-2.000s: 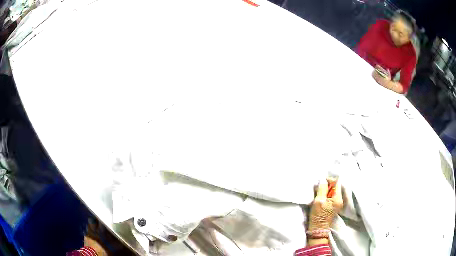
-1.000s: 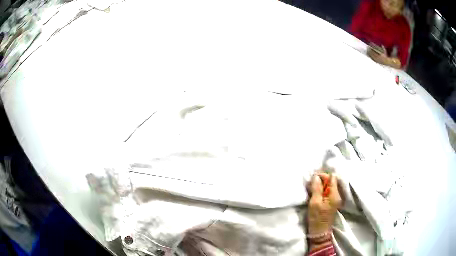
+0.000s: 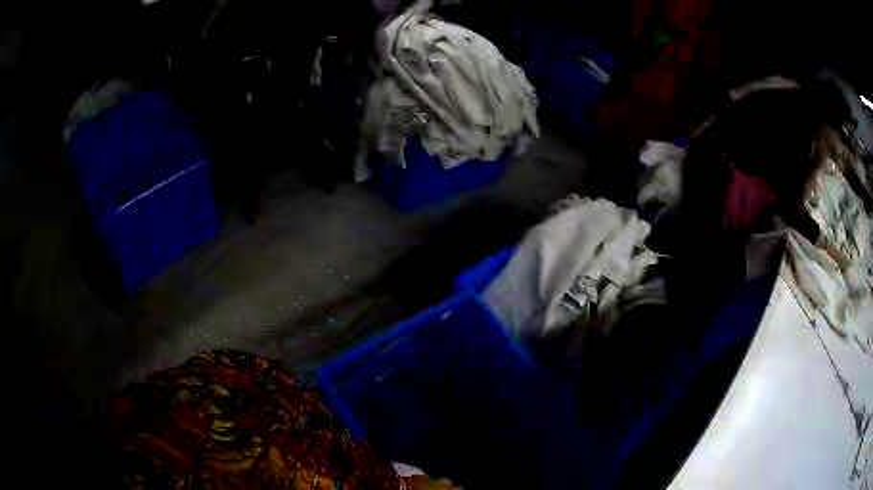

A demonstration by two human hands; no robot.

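A skin-coloured shape, perhaps part of my left hand (image 3: pixel 433 482), is cut off by the bottom edge beside a small whitish patch; its fingers cannot be made out. Dark red and yellow patterned cloth (image 3: pixel 239 421) fills the bottom left. My right hand is out of the picture. A blue crate (image 3: pixel 431 359) stands nearest in front, its inside too dark to read. Behind it, pale garments (image 3: pixel 584 268) are heaped on another blue crate (image 3: pixel 483 271).
A farther blue crate (image 3: pixel 445 177) holds a tall pile of pale garments (image 3: pixel 459 91). Another blue crate (image 3: pixel 148 182) stands at left on the dark floor (image 3: pixel 278 258). The white table (image 3: pixel 766 412) curves along the right edge, with pale garments (image 3: pixel 833 249) on its far end.
The view has swung left from the tabletop to the floor and crates. The garment, my right hand with the orange-red snips, and the person in red across the table have left the picture.
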